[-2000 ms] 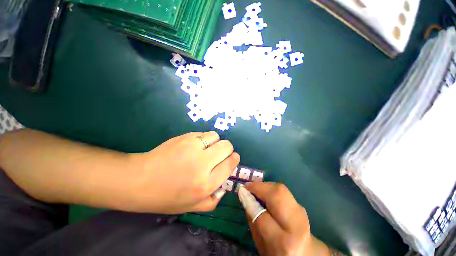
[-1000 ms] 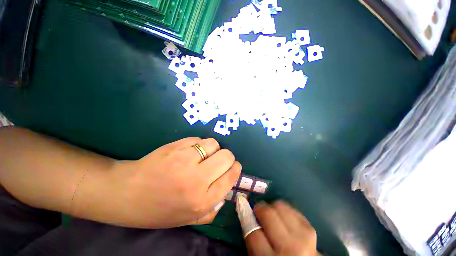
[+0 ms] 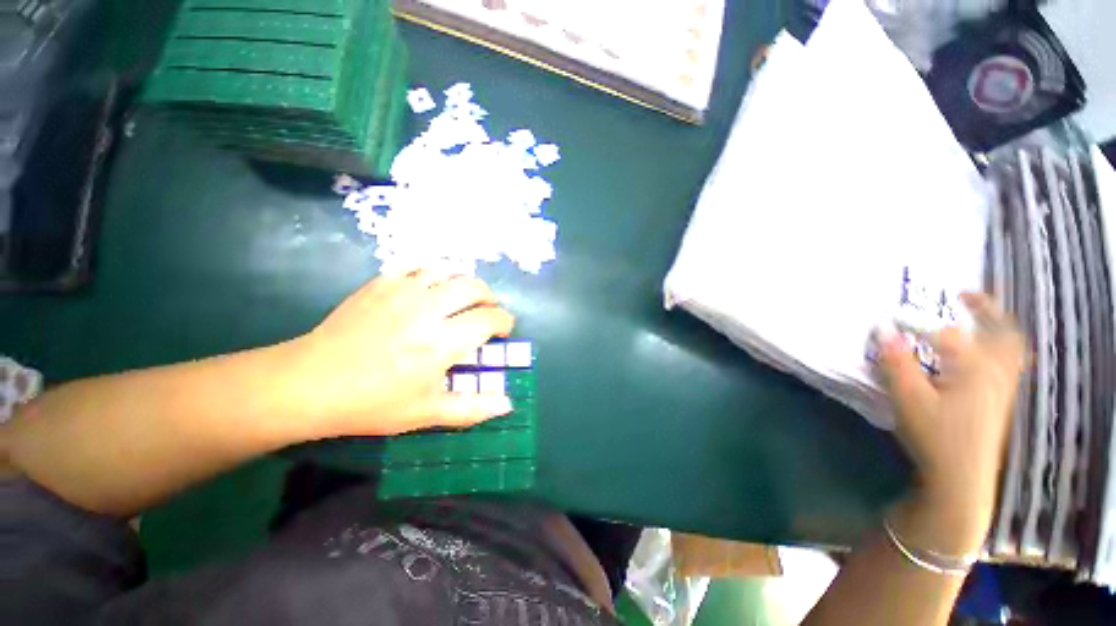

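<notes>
A green PCB panel (image 3: 459, 459) lies in front of me near my lap. Two short rows of whitish square components with dark edges (image 3: 492, 368) show at its upper part. My left hand (image 3: 422, 349) holds them and the panel, with fingers above and thumb below, hiding their left end. My right hand (image 3: 961, 385) is blurred over the right part of the white wrapped package (image 3: 832, 208), its fingertips at small dark-edged squares (image 3: 918, 320). Whether it grips one is not clear. A bright pile of white plastic spacers (image 3: 459, 202) lies beyond my left hand.
A PCB panel stack (image 3: 263, 73) stands upper left, beside a black phone-like object (image 3: 55, 196). A perforated tray (image 3: 600, 49) is at the top. A black square item (image 3: 1006, 83) and stacked striped trays (image 3: 1046, 355) are at right. A clear plastic bag (image 3: 661, 575) is below the bench edge.
My right hand has left the panel and moved right to the white package. My left hand stays at the components. The view has swung right, showing more of the panel and the right side.
</notes>
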